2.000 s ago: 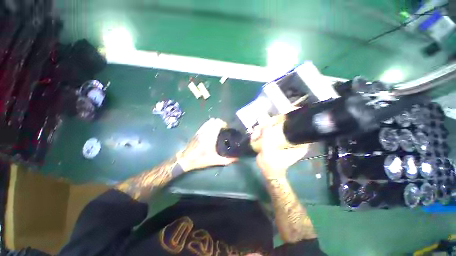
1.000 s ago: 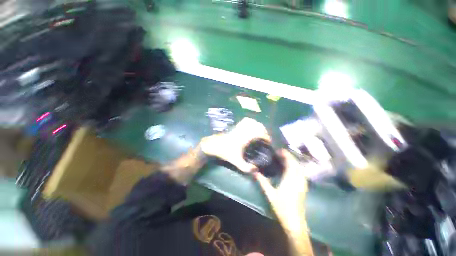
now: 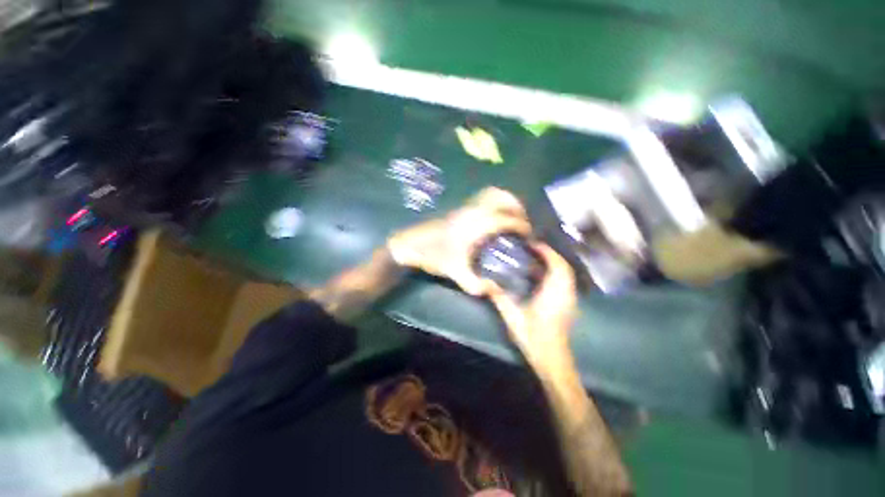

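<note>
A black cylindrical housing (image 3: 508, 262) is held between both my hands above the bench mat, its round end facing up with a bright glint on it. My left hand (image 3: 454, 241) grips it from the left and far side. My right hand (image 3: 549, 309) grips it from the right and near side. The picture is blurred, so details inside the housing's face cannot be told.
Small circuit boards (image 3: 417, 182), pale battery cells (image 3: 478, 144) and a white disc (image 3: 284, 223) lie on the mat. The screw feeder (image 3: 670, 175) is at right, the cream screwdriver grip (image 3: 713, 254) beside it. Dark units (image 3: 805, 340) are far right, a carton (image 3: 175, 315) lower left.
The screwdriver, in my right fist two seconds ago, has been let go and lies by the feeder. My right hand has closed on the housing. The view has swung left.
</note>
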